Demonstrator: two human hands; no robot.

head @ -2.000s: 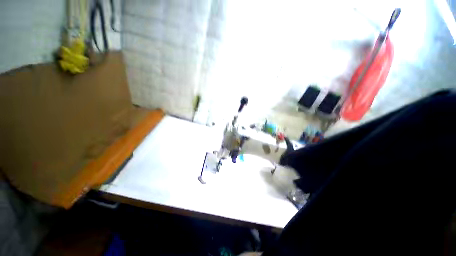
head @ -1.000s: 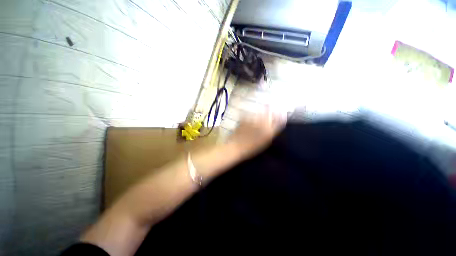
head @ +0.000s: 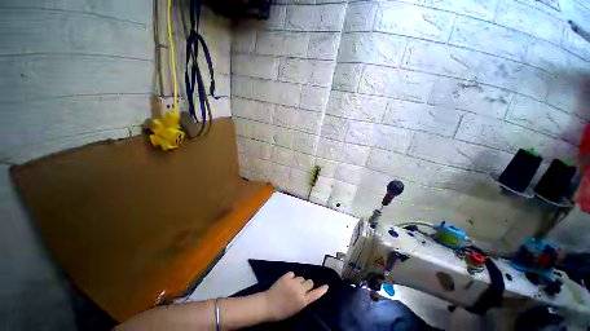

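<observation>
A dark cloth (head: 349, 309) lies on the white table in front of and left of the sewing machine (head: 420, 262), its edge near the needle area. My left hand (head: 294, 296), bare with a bangle at the wrist, rests on the cloth with fingers partly bent and the index finger pointing toward the machine head. The needle area is partly hidden by machine parts. A dark-handled screwdriver (head: 393, 192) stands upright at the machine head. My right hand is not in view.
A cardboard sheet (head: 129, 213) and orange edge (head: 220, 249) border the table (head: 291, 226) on the left. A yellow socket (head: 166, 131) and dark cables (head: 199, 71) hang on the wall. Two black thread cones (head: 519, 170) stand at right. A blue-green fitting (head: 451, 235) sits on the machine.
The view has swung back down to the table. The dark cloth, earlier raised across the right side, now lies on the table by the machine, with my left hand on it.
</observation>
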